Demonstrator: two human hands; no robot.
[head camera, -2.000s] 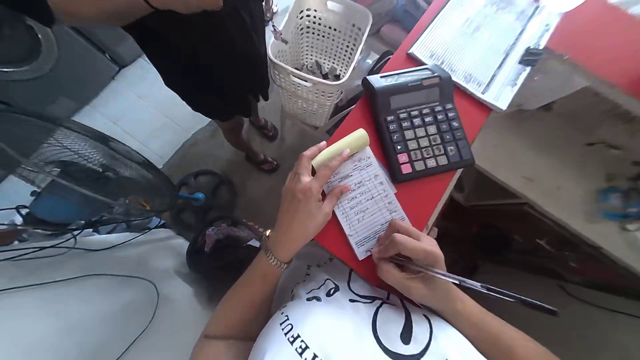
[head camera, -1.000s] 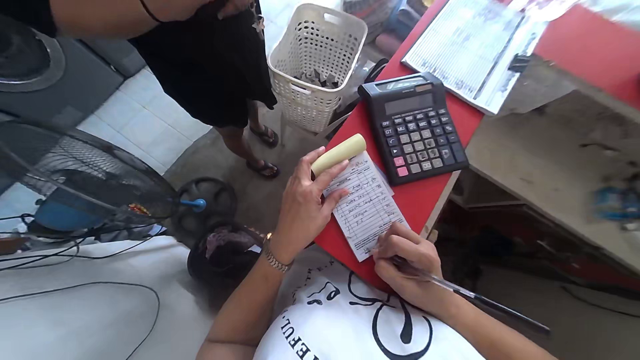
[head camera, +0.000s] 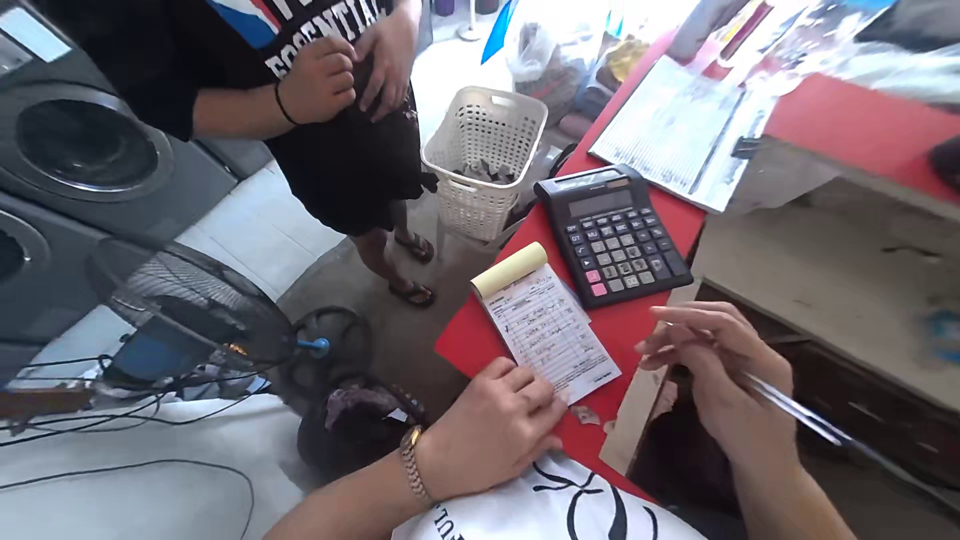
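Note:
A receipt pad (head camera: 551, 337) with handwriting and a folded-back yellow cover lies on the red counter (head camera: 469, 337). My left hand (head camera: 499, 427), with a metal watch (head camera: 412, 465) at the wrist, rests at the pad's lower edge, fingers bent, gripping nothing that I can see. Right of the pad, my right hand (head camera: 720, 360) is raised over the counter's edge and holds a pen (head camera: 787, 405), its long end pointing down to the right. A black desk calculator (head camera: 615, 236) lies just beyond the pad.
A clipboard with papers (head camera: 682, 135) lies at the counter's far part. Behind the counter stand a white laundry basket (head camera: 484, 165) and a person (head camera: 300, 97) in dark clothes. Left are front-loading washers (head camera: 90, 142), a fan (head camera: 187, 300) and loose cables. An open shelf (head camera: 840, 262) is at right.
My left hand has slid from the pad's top and side down to its lower edge. My right hand has lifted off the paper and moved right with the pen. The view has tilted up.

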